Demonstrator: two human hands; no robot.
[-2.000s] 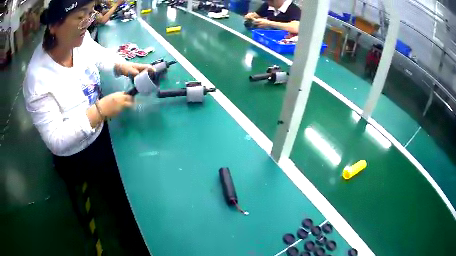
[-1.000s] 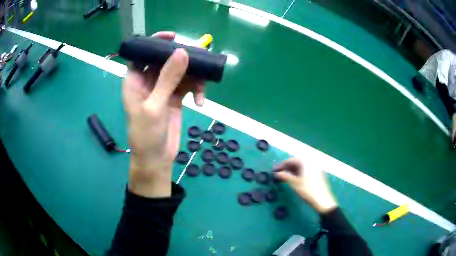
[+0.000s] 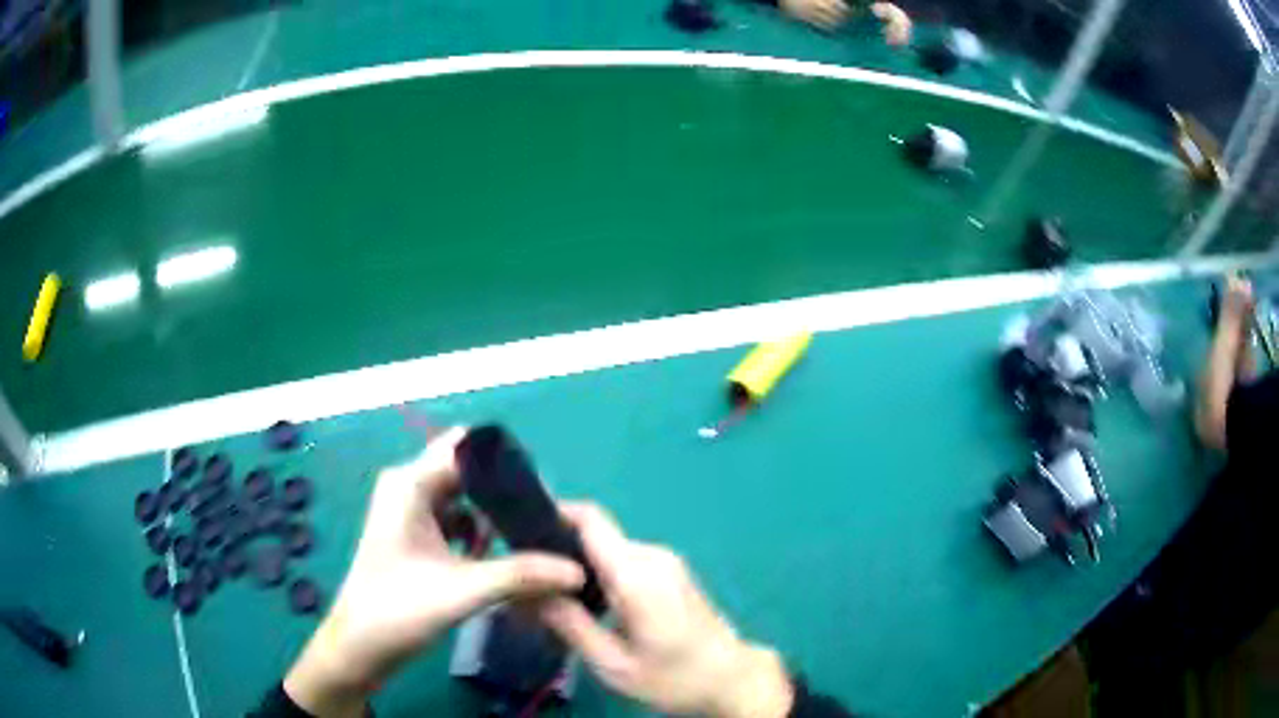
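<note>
A black battery tube [image 3: 512, 491] is held slanted between both hands in front of me. My left hand [image 3: 421, 568] grips it from the left side, with a thin red lead near its fingertips. My right hand [image 3: 652, 603] closes on its lower end; whether it holds an end cap there is hidden. A black-and-grey head unit [image 3: 512, 656] lies on the bench just below the hands, partly covered by them. Black end caps [image 3: 225, 519] are clustered at the left. A yellow battery pack [image 3: 769, 368] with a lead and white plug lies beyond my right hand.
A heap of head units [image 3: 1045, 505] and clear plastic [image 3: 1115, 337] lies at right, near a person's arm [image 3: 1223, 372]. Another black tube [image 3: 35, 634] is at lower left. The belt carries a yellow pack [image 3: 42, 317] and a head unit [image 3: 937, 147]. Another person's hands show at top.
The view has swung right. The tube has come down from its raised position and is now held by both hands. My right hand has left the end caps and joined my left hand.
</note>
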